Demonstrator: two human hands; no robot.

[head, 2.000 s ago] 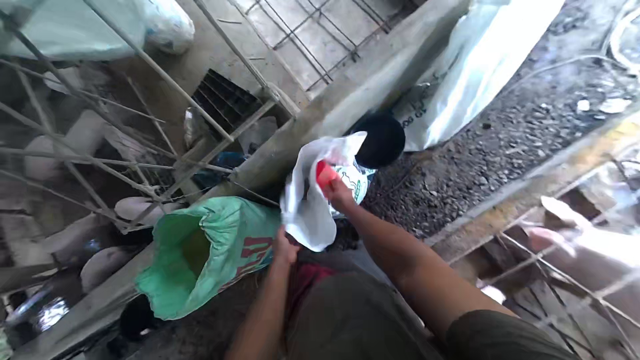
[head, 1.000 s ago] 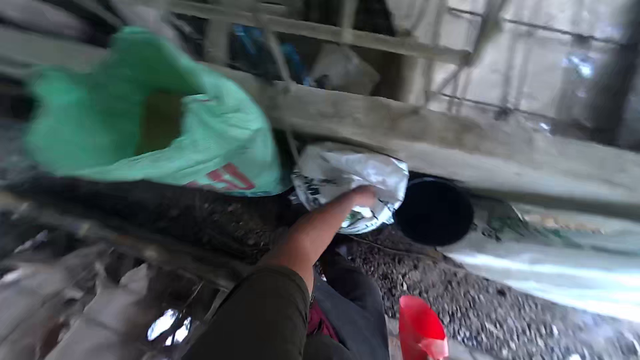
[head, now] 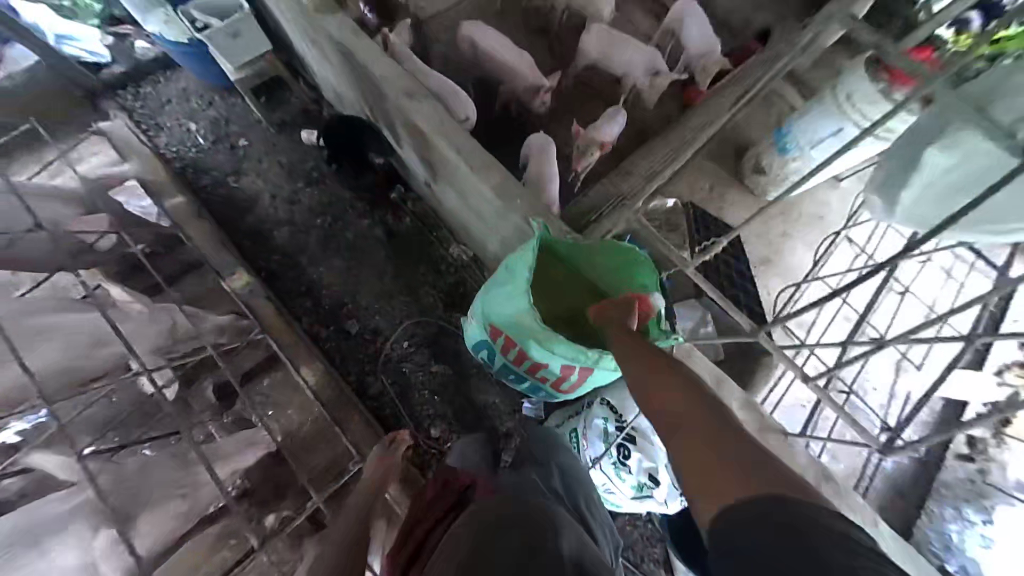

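My right hand (head: 620, 314) reaches into the mouth of an upright green woven feed sack (head: 512, 312), closed on a red scoop (head: 650, 304) that only partly shows. Brownish feed (head: 564, 300) lies inside the sack. Low at the centre, my left hand (head: 390, 448) is beside the rail of the left pen; its fingers are blurred, and whether they hold anything is not clear. A white printed sack (head: 624, 452) stands against the green one, close to my legs.
Several pigs (head: 504, 60) stand behind a low concrete wall (head: 456, 160). Wire-barred pens with pigs (head: 120, 320) line the left. A dark animal (head: 352, 148) is on the dirt aisle. Metal bars (head: 800, 352) and a white bucket (head: 832, 128) are at the right.
The view has turned widely toward the green sack. My right hand, earlier at the white sack with the red scoop, is now in the green sack with it.
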